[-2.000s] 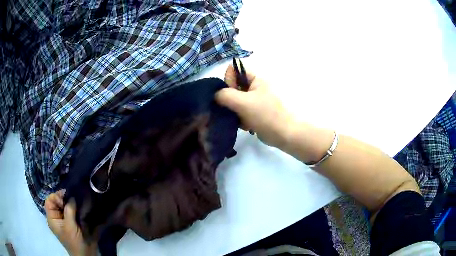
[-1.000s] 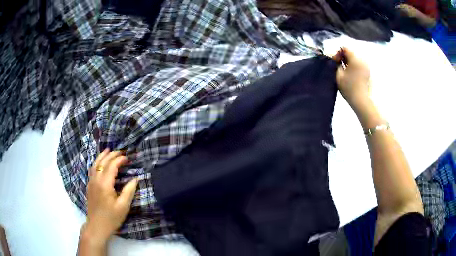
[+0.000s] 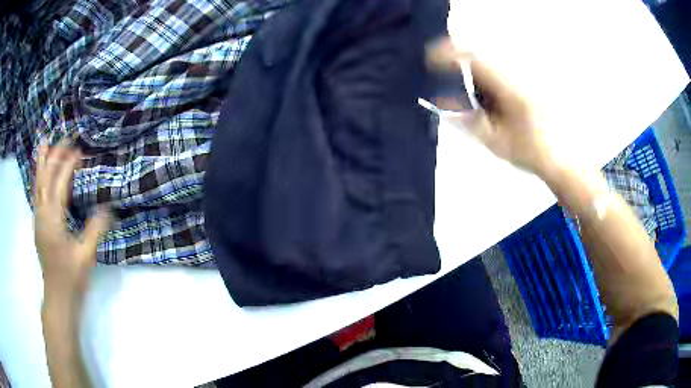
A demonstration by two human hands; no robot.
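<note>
The dark navy panel (image 3: 280,182) of a garment lies spread in front of me, with puckered rows near its right side. It joins plaid fabric (image 3: 159,159) in blue, white and brown on its left. My left hand (image 3: 64,216) rests on the plaid fabric at its left edge, fingers apart, slightly blurred. My right hand (image 3: 485,106) is at the panel's upper right edge, blurred. A white loop (image 3: 454,106) shows at its fingers. I cannot tell whether snips are in the palm.
The garment lies on a white table (image 3: 500,197) with a curved edge. More crumpled plaid fabric lies at the far left. A blue slatted crate (image 3: 553,273) with plaid cloth stands on the speckled floor at the right. My dark clothing shows below the table's edge.
The navy panel has moved left and lies flatter. My right hand has come nearer and left. My left hand has moved left and up over the plaid. More of the crate shows.
</note>
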